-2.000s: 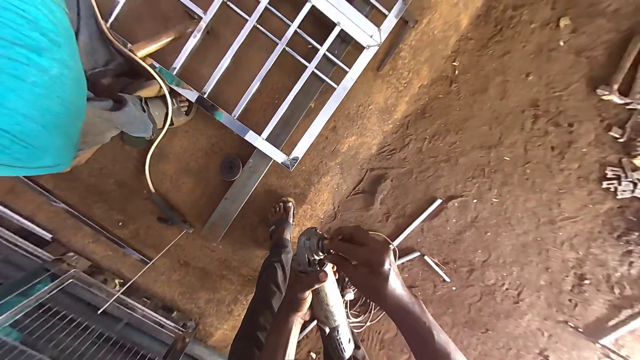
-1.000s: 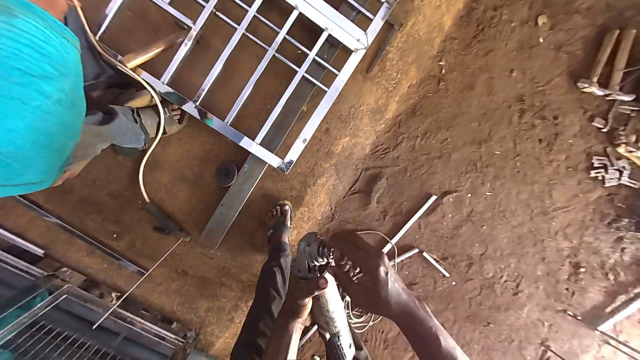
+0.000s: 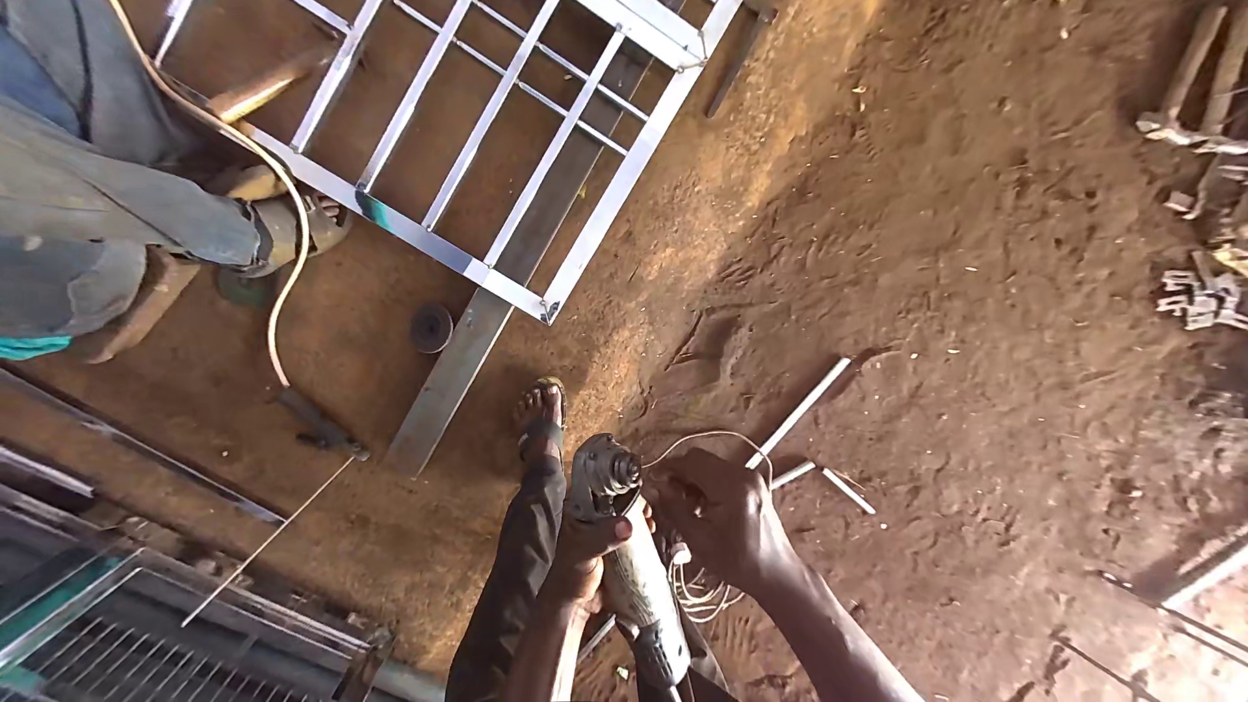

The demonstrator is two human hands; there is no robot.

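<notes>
My left hand grips the body of an angle grinder, whose head and bare spindle point up the view. No disc shows on the spindle. Just right of the grinder head, my right hand has its fingers bent close together; whether they hold something small is hidden. A thin pale cord lies coiled beneath the hands. Ahead on the ground, a welded metal frame of square tubes rests over a flat steel bar. A dark round disc-like thing lies beside that bar.
A person in worn trousers is at the left, near a welding electrode holder with its cable and a rod. Cut metal pieces lie right of my hands. Hammers and brackets are at far right, a metal grille at lower left.
My right hand has shifted from over the grinder head to its right side, uncovering the spindle. The other person's teal top has mostly gone out of view.
</notes>
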